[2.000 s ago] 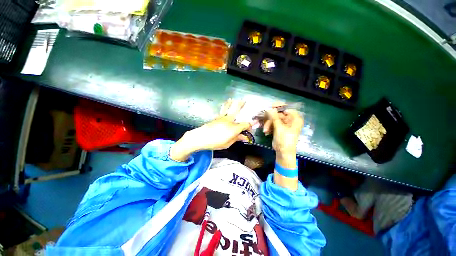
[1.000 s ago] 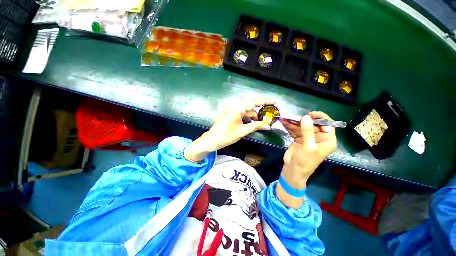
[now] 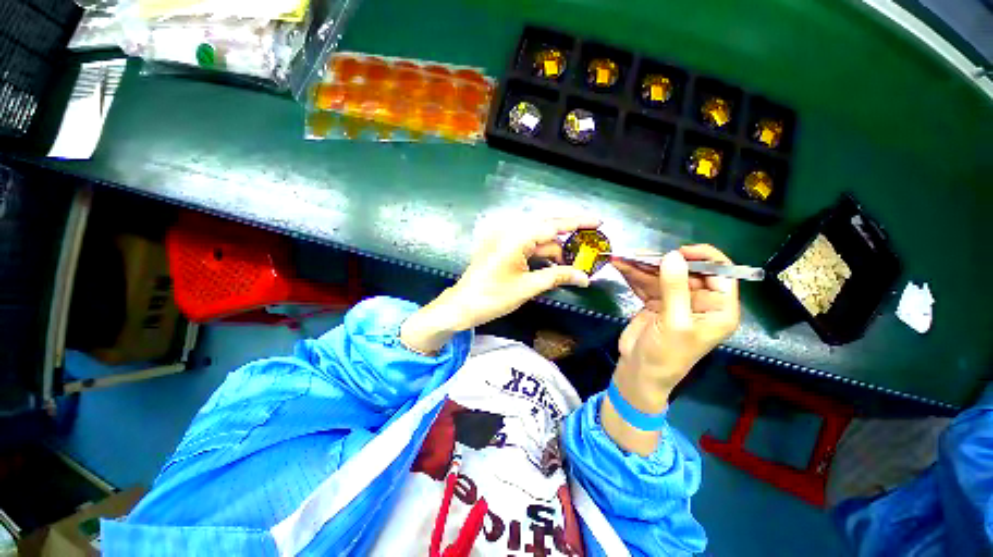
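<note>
My left hand [image 3: 503,270] holds a round dark-rimmed module [image 3: 587,251] between thumb and fingers above the bench edge. The module's centre shows an amber-yellow square. My right hand [image 3: 681,310], with a blue wristband, holds silver tweezers [image 3: 713,268] pen-like, their tips at the module's face. The black tray [image 3: 621,163] lies beyond my hands; several pockets hold modules with yellow centres, two hold modules with silver-white centres, and one front pocket is empty. A clear liner sheet [image 3: 523,187] lies partly hidden behind my hands.
The orange sticker sheet [image 3: 403,100] lies left of the tray, clear plastic bags [image 3: 218,46] and a white paper [image 3: 87,109] farther left. A black bin [image 3: 860,261] with cream-white bits and a white scrap [image 3: 916,307] are at right. Red stools [image 3: 223,272] and a blue sleeve [image 3: 969,468] show below.
My hands were close together, low over the liner; the module is now raised facing up, with the tweezers at it. Over the last second the hands have barely moved.
</note>
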